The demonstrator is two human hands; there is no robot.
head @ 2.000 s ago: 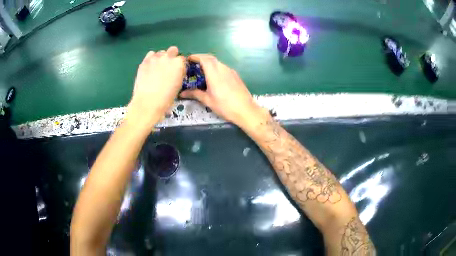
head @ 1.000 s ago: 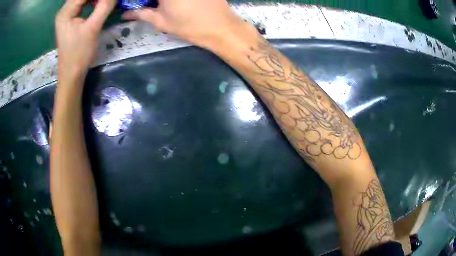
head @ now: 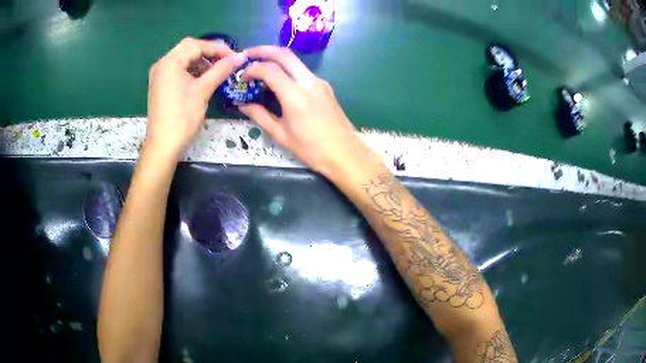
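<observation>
A blue circuit board (head: 242,88) in a black housing is between my hands, over the green belt just past the white edge strip. My right hand (head: 301,103) holds the housing from the right, with its thumb at the near side and fingers over the top. My left hand (head: 185,85) pinches at the board's upper left, its fingertips touching the right hand's fingertips. A black cover half (head: 218,40) shows partly behind the left fingers. What the fingertips pinch is too small to tell. The board is not lit.
A unit glowing purple (head: 310,25) stands on the green belt (head: 404,78) beyond my right hand. Several black and blue units (head: 506,76) lie to the right, and a dark one (head: 74,7) at the top left. The speckled edge strip (head: 453,157) borders the dark bench front (head: 340,234).
The view tilted down, then back up. The glowing unit and other belt units now sit further left in view. My left hand has shifted from the housing's side to pinching over the board.
</observation>
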